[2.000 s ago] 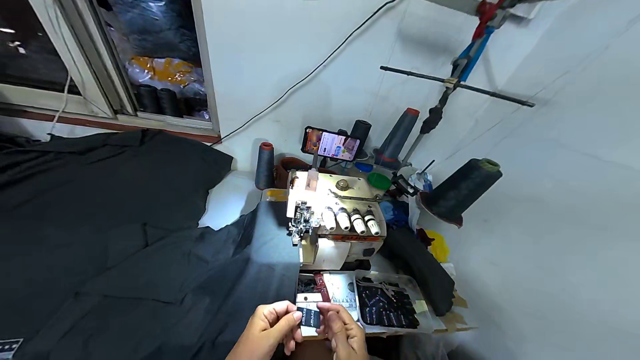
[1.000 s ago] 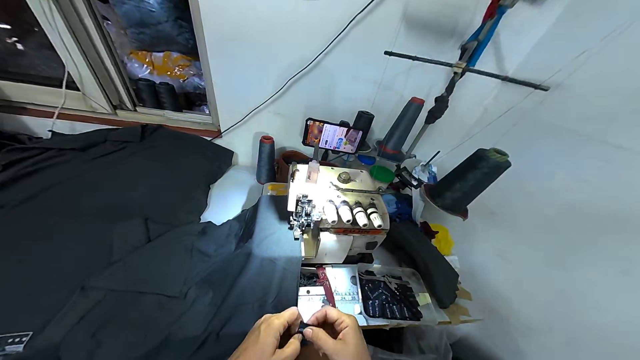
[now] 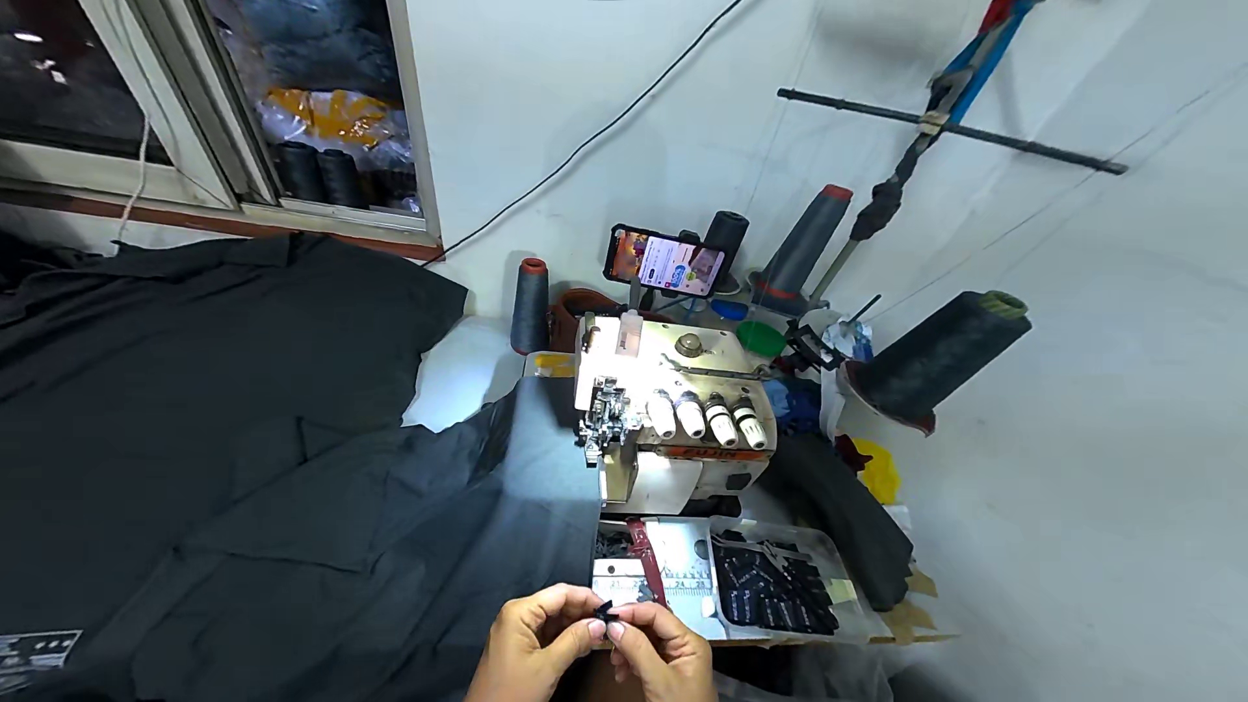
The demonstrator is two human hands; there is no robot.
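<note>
My left hand (image 3: 546, 639) and my right hand (image 3: 658, 648) meet at the bottom centre, in front of the table edge. Between their thumbs and fingertips they pinch a small dark fabric piece (image 3: 605, 612), folded and mostly hidden. Just beyond the hands stands an overlock sewing machine (image 3: 682, 390) with several white tension dials. To the right of the hands, a clear plastic tray (image 3: 846, 575) holds many small black fabric labels (image 3: 770, 585). A large dark cloth (image 3: 468, 546) lies left of the hands and reaches the machine.
Thread cones stand behind the machine, among them a grey cone (image 3: 530, 307) and a tilted dark cone (image 3: 941, 356). A phone (image 3: 665, 261) with a lit screen leans behind it. A metal thread stand (image 3: 877, 210) rises at the right. Rolled dark cloth (image 3: 838, 517) lies beside the tray.
Two seconds ago the small dark piece was held flat, with light marks showing. Now it is folded between my fingertips, and my hands are closer together.
</note>
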